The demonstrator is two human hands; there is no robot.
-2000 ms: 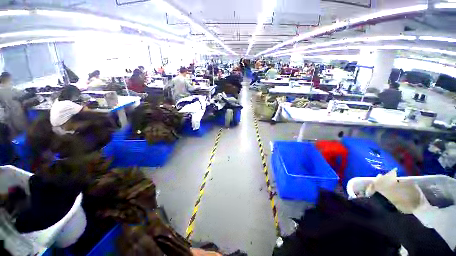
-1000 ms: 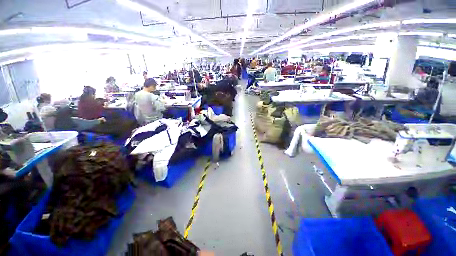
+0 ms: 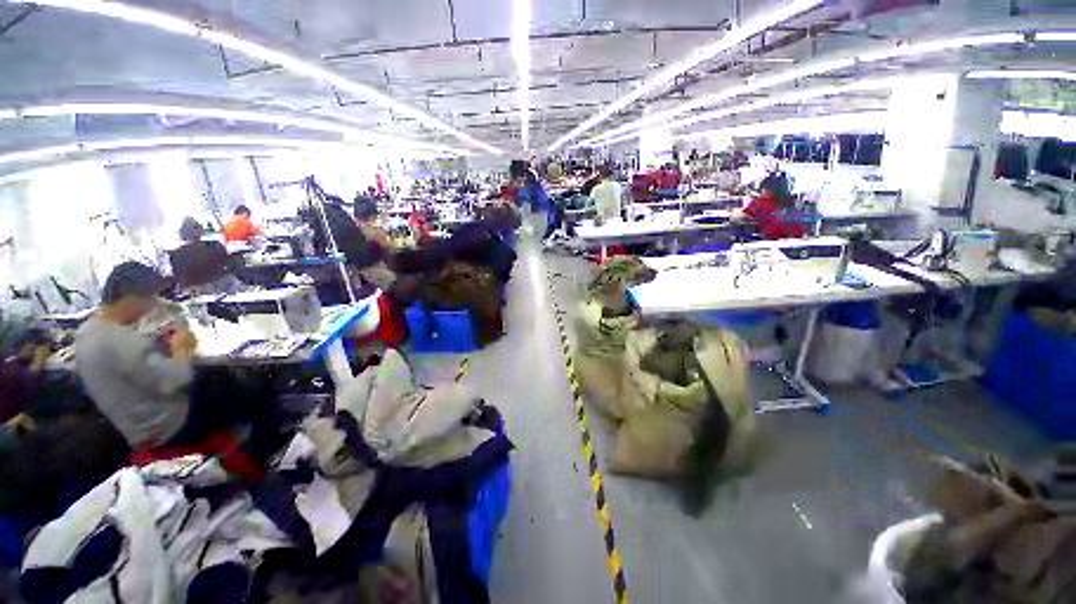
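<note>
Neither of my hands shows in the head view. Nearest in front, a bulky heap of white and black cut pieces (image 3: 177, 525) lies at the lower left, partly over a blue bin (image 3: 490, 519). A large beige sack (image 3: 678, 413) stands right of the aisle, with a dark strip of cloth hanging down its side. A brownish cloth pile (image 3: 1003, 531) is cut off and blurred at the lower right edge.
The aisle (image 3: 531, 472) runs ahead with yellow-black floor tape. A person in grey (image 3: 142, 366) sits at a sewing table on the left. A white machine table (image 3: 732, 283) stands on the right. Another blue bin (image 3: 439, 328) stands ahead left.
The view has moved forward along the aisle. The white and black heap and the sack are nearer. The dark plaid bundle and the bit of hand at the bottom edge have left view.
</note>
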